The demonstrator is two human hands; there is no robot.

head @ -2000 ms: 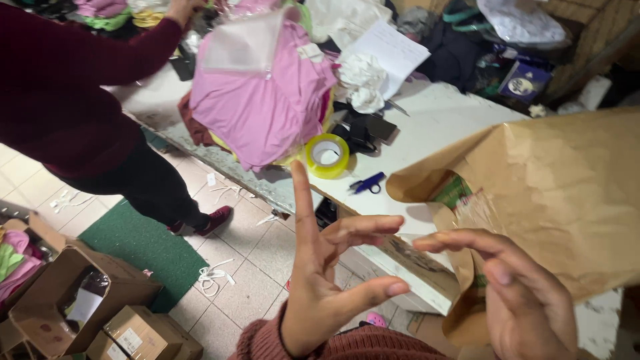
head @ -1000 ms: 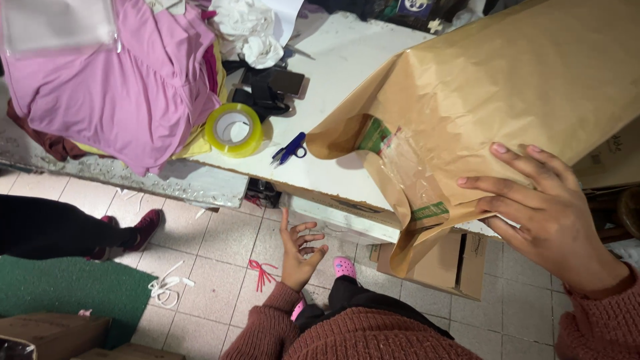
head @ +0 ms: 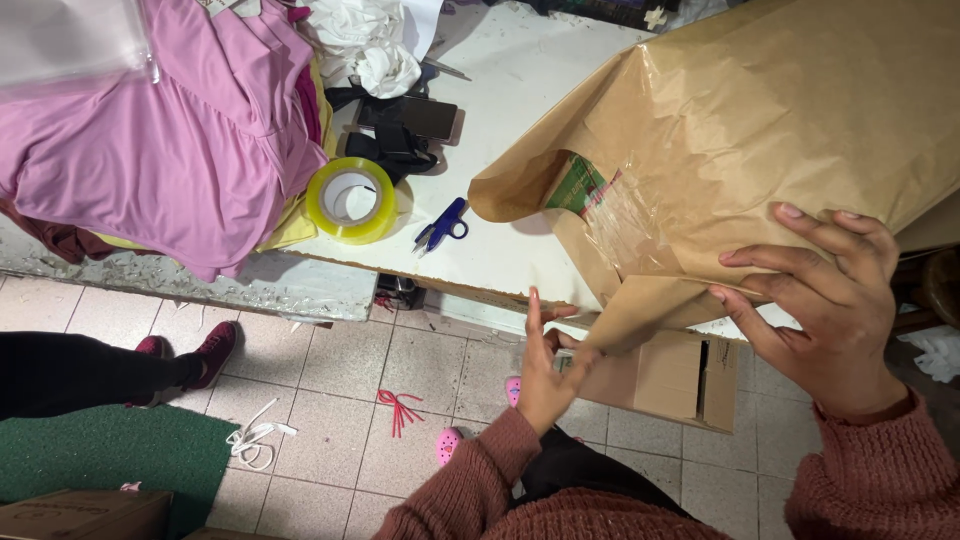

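Note:
A large sheet of brown kraft paper [head: 750, 142] is wrapped around a box on the white table, with clear tape over its near end and a green printed part [head: 576, 184] showing inside the fold. My right hand [head: 832, 300] pinches a folded paper edge between thumb and fingers. Just left of the lower paper flap is my left hand [head: 551, 367], its fingers apart and slightly blurred; whether it touches the flap I cannot tell. Blue thread snips [head: 448, 225] lie left of the paper, beside a yellow roll of clear tape [head: 351, 200].
Pink garments [head: 165, 142] are piled on the left under a clear plastic bag [head: 67, 37]. A black phone [head: 420, 118] and white cloth [head: 386, 67] lie behind the tape. Under the table edge is a cardboard box [head: 667, 375]. A person's leg [head: 97, 371] shows at left.
Both hands were raised in front of the paper two seconds ago; my right hand has since come onto it. My left hand has moved up toward the lower flap. The view has swung down and right.

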